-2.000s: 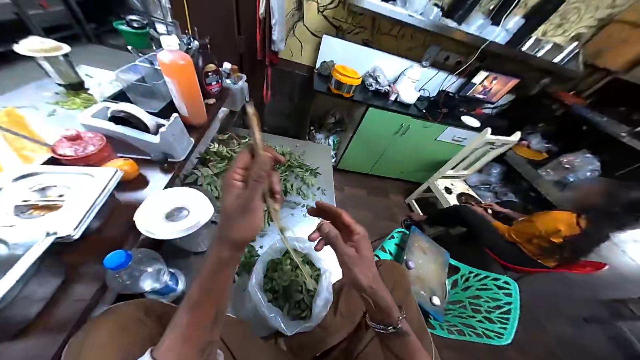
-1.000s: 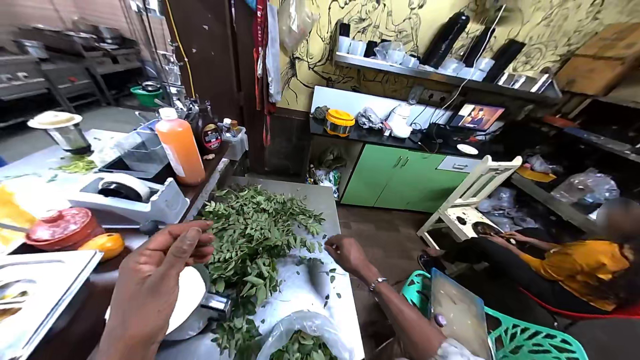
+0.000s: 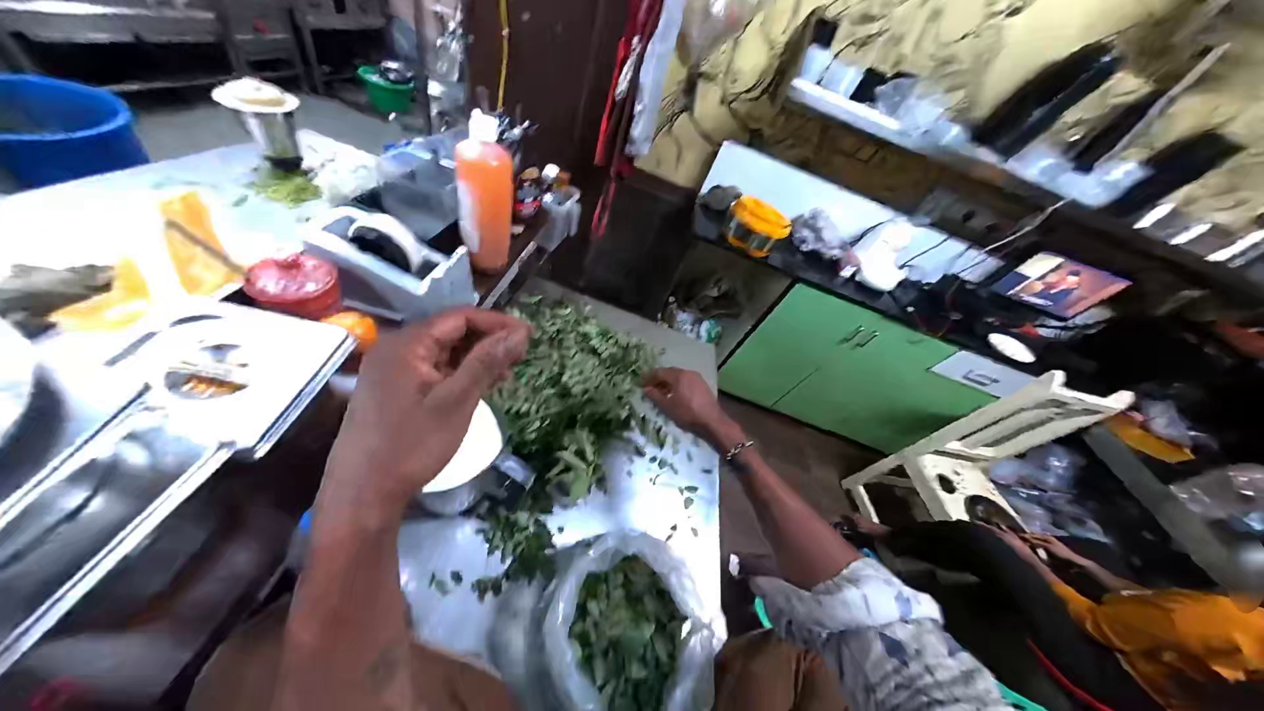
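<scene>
A pile of leafy green sprigs lies on the steel table, with loose leaflets scattered beside it. My left hand is raised at the pile's left side, above a white-topped metal container; its fingertips are pinched together and nothing shows between them. At the pile's right edge my right hand touches or nearly touches the sprigs, its fingers bent; whether it grips a stem is hard to see. Close to my lap, a clear plastic bag stands open with picked green leaves inside.
On the left are a steel tray with a lid, a red lidded pot, a grey caddy and an orange bottle. A white chair and a seated person in orange are at the right, before green cabinets.
Two seconds ago my left hand held up a stem over the bag, with my right hand beside it; that stem no longer shows. My right hand has moved away to the pile's right edge.
</scene>
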